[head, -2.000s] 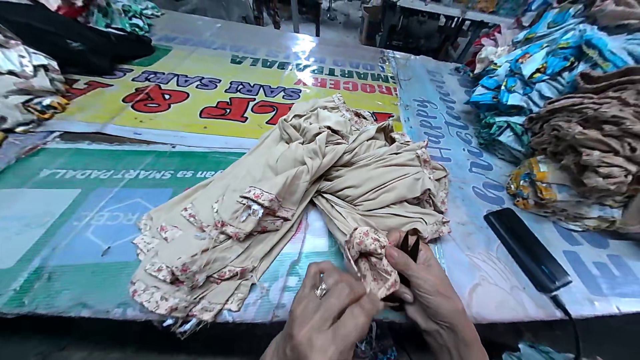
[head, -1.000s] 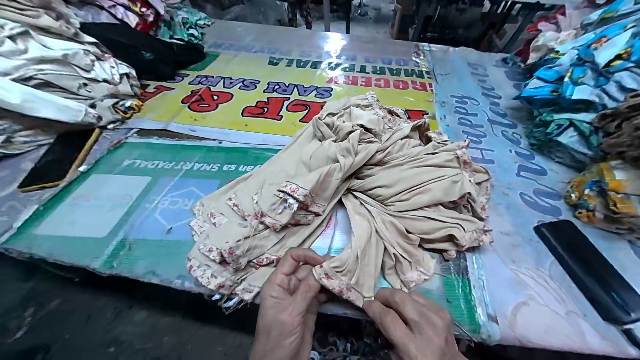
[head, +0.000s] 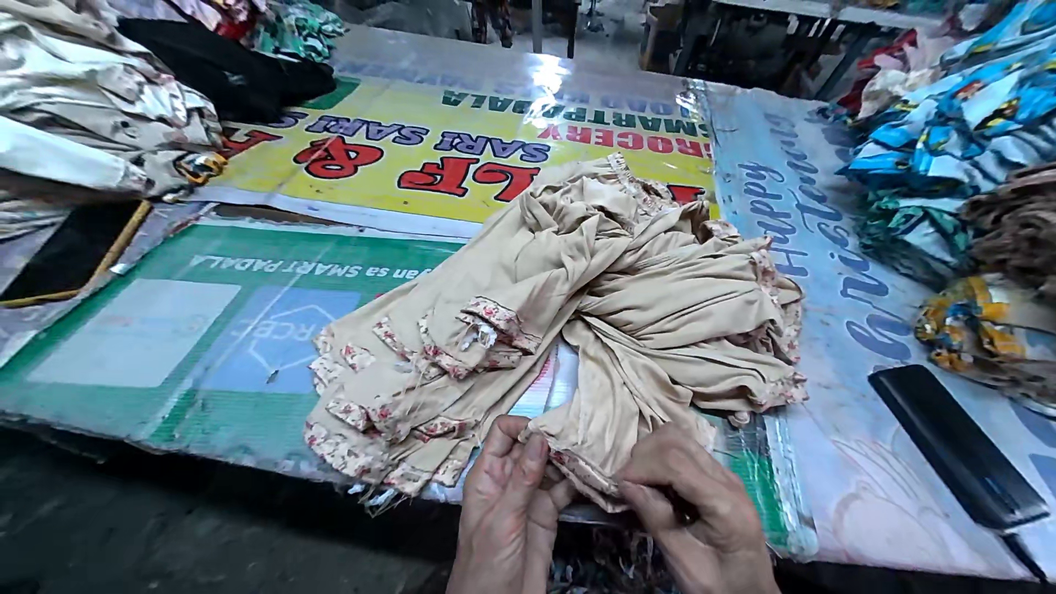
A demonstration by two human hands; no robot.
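Observation:
A heap of beige cloth pieces with floral-print edging lies over the near part of the table. At the table's near edge, my left hand pinches the floral-trimmed hem of one beige piece between thumb and fingers. My right hand holds the same hem a little farther right, its fingers curled; something dark shows within them, too hidden to name. The held piece still runs up into the heap. Loose threads hang from the lower left corner of the stacked edges.
Printed tarpaulins cover the table. A black power bank or similar device with a cable lies at right. Blue printed cloth and brown cloth are piled beyond it. White-grey cloth, black cloth and a dark flat object are at left.
Two seconds ago a dark tool, apparently small scissors or snips, showed at my right hand by a bunched floral edge. Now the hem is stretched between both hands. The view has shifted left.

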